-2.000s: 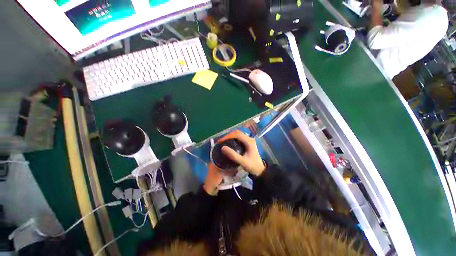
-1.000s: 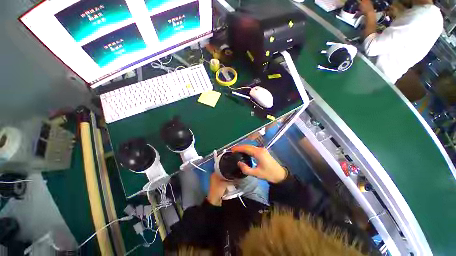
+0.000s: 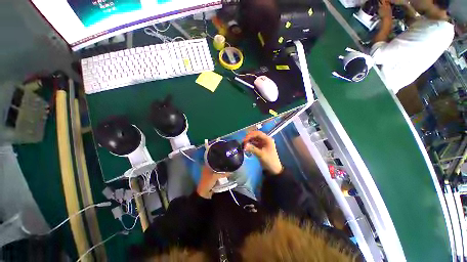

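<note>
A security camera with a glossy black ball head [image 3: 224, 156] and white stand is held over my lap, just past the bench edge. My left hand [image 3: 206, 182] grips it low by the neck and base, partly hidden under the ball. My right hand [image 3: 263, 150] is at the right side of the ball, fingers bent and fingertips close to the shell; whether they touch it or pinch something small is unclear. A short white cable hangs from the base. Two more cameras stand at the bench edge, one at the left [image 3: 120, 137] and one nearer [image 3: 170, 122].
Keyboard [image 3: 148, 65], sticky note [image 3: 209, 80], tape roll [image 3: 230, 58] and mouse [image 3: 266, 88] lie on the bench below the monitor [image 3: 77, 23]. White test leads [image 3: 122, 196] tangle at the left edge. Another camera [image 3: 355, 67] stands on the curved line, near a person in white [image 3: 417, 46].
My right hand has come off the front of the black ball to its right side, uncovering the ball. My left hand still holds the camera. The view has tilted, showing less of the monitor.
</note>
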